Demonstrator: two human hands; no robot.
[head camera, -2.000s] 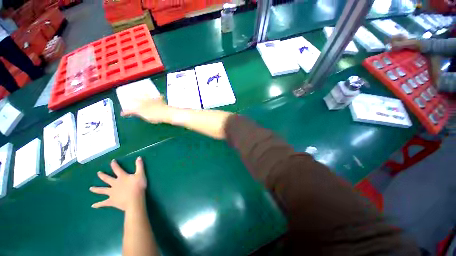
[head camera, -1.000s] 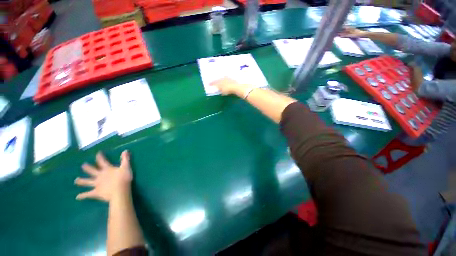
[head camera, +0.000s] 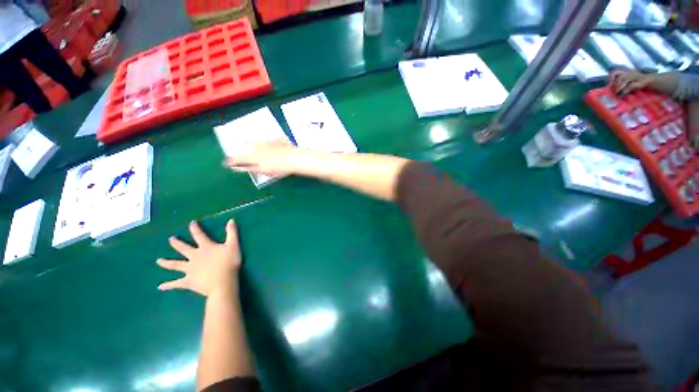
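My right hand (head camera: 264, 158) reaches out over a white box (head camera: 249, 129) at the middle of the green bench (head camera: 345, 253); the fingers lie across its lower part, and whether they grip it cannot be told. A printed white box (head camera: 316, 122) lies just right of it, partly behind my right wrist. My left hand (head camera: 205, 262) rests on the green surface with fingers spread, holding nothing. Left of my hands, two printed white boxes (head camera: 123, 187) lie side by side, with a narrower white box (head camera: 24, 231) further left.
A red pocketed tray (head camera: 191, 80) lies at the back left. Paired boxes (head camera: 452, 80) lie beyond, near a slanted metal post (head camera: 544, 69). A pump bottle (head camera: 552, 143) and white box (head camera: 605, 174) stand at right. Another person's hand (head camera: 632, 82) is at a filled red tray (head camera: 651, 142).
My right hand has moved back left, from the paired boxes to another box. The boxes at left have shifted leftward. My left hand stays spread on the bench.
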